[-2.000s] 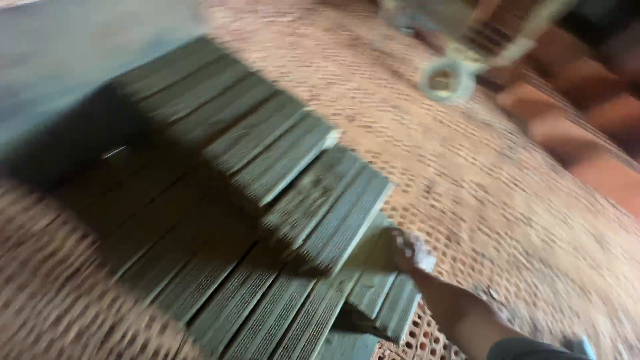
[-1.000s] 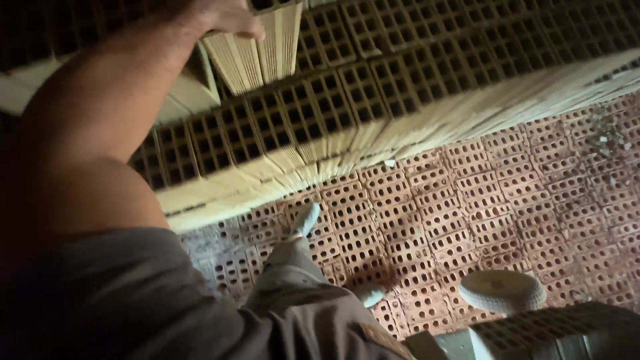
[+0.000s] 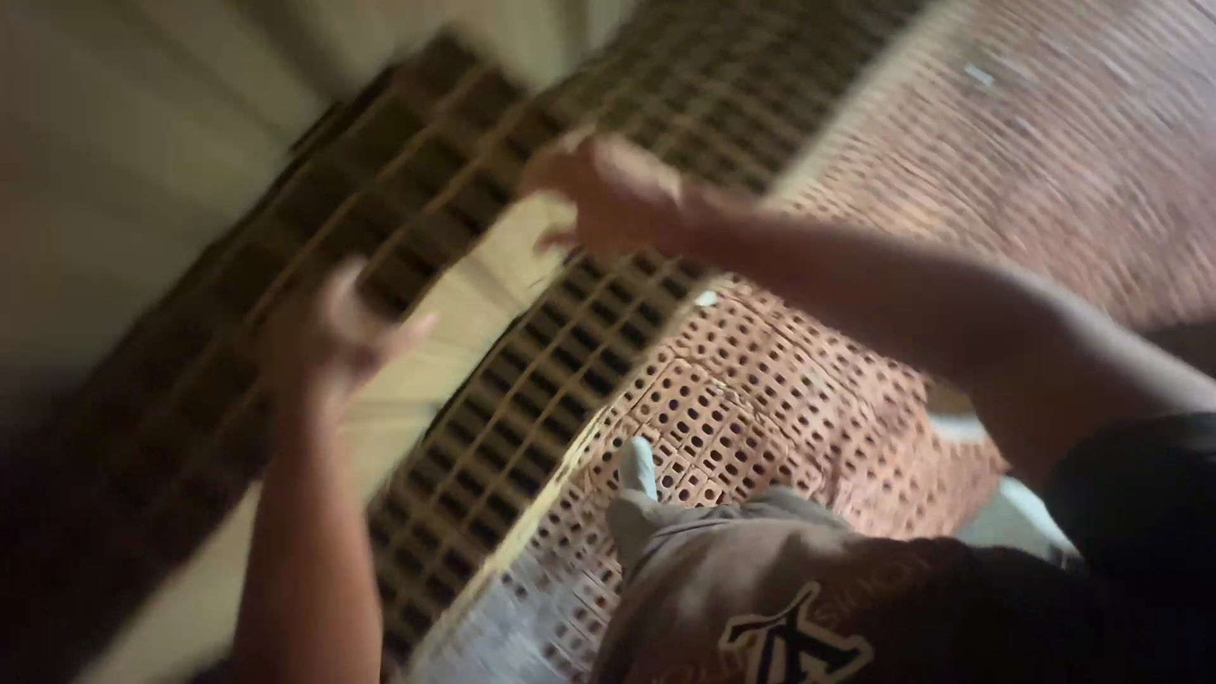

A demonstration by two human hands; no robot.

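Rows of hollow bricks [image 3: 532, 380] are stacked with their square holes facing up, a higher tier at the left and a lower one beside it. My left hand [image 3: 347, 332] is over the higher tier, fingers spread and nothing in it. My right hand [image 3: 608, 195] is farther up the stack, fingers apart and curved, near the pale side faces [image 3: 513, 256] of the higher tier. It holds nothing that I can see. Both hands are blurred; whether their fingertips touch the bricks is unclear.
A floor of reddish perforated bricks [image 3: 712, 418] runs along the right of the stack. My foot [image 3: 638, 465] stands on it near the stack's lower edge. Pale, blurred surfaces [image 3: 142, 142] fill the upper left. A small white piece [image 3: 706, 298] lies by the stack's edge.
One second ago one hand was at upright bricks on top of the stack; now both hands are in view over the stack with nothing in them. The view has swung strongly.
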